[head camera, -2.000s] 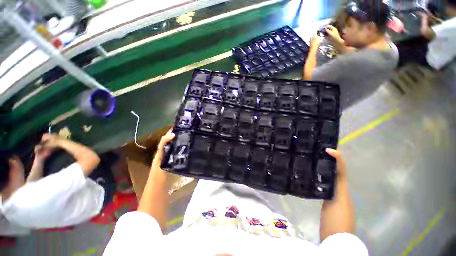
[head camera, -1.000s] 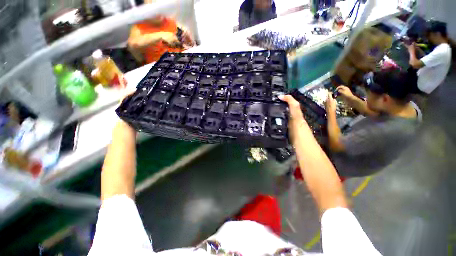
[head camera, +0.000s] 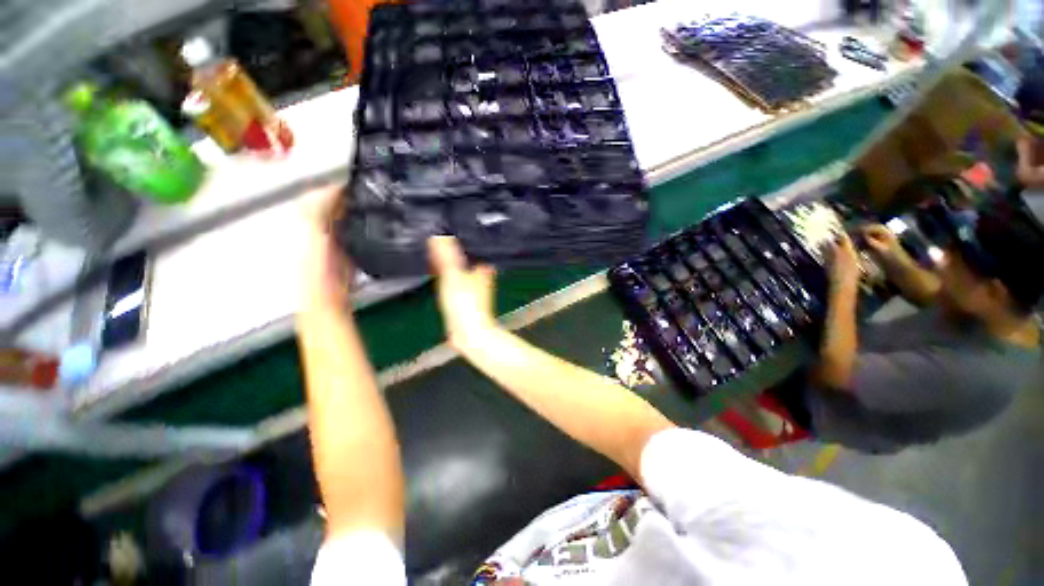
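A stack of black trays (head camera: 504, 149) with several rows of pockets rests on or just above the white upper shelf; which one I cannot tell. Its near side shows a thick layered edge. My left hand (head camera: 332, 235) is at the stack's near left corner, blurred, with the fingers partly hidden. My right hand (head camera: 464, 286) is at the middle of the near edge, thumb up against it, its other fingers partly hidden.
Green bottle (head camera: 143, 149), amber bottle (head camera: 238, 109) and a phone-like object (head camera: 126, 300) lie on the shelf at left. Dark flat pile (head camera: 750, 60) is at upper right. Another black tray (head camera: 727, 292), pale pieces (head camera: 630, 357) and a seated person (head camera: 916, 366) are at right. Purple-rimmed fan (head camera: 231, 509) is lower left.
The tray stack has moved forward over the white shelf and turned. My right hand has shifted from its right side to the near edge. The view has moved, showing the tray at right more fully.
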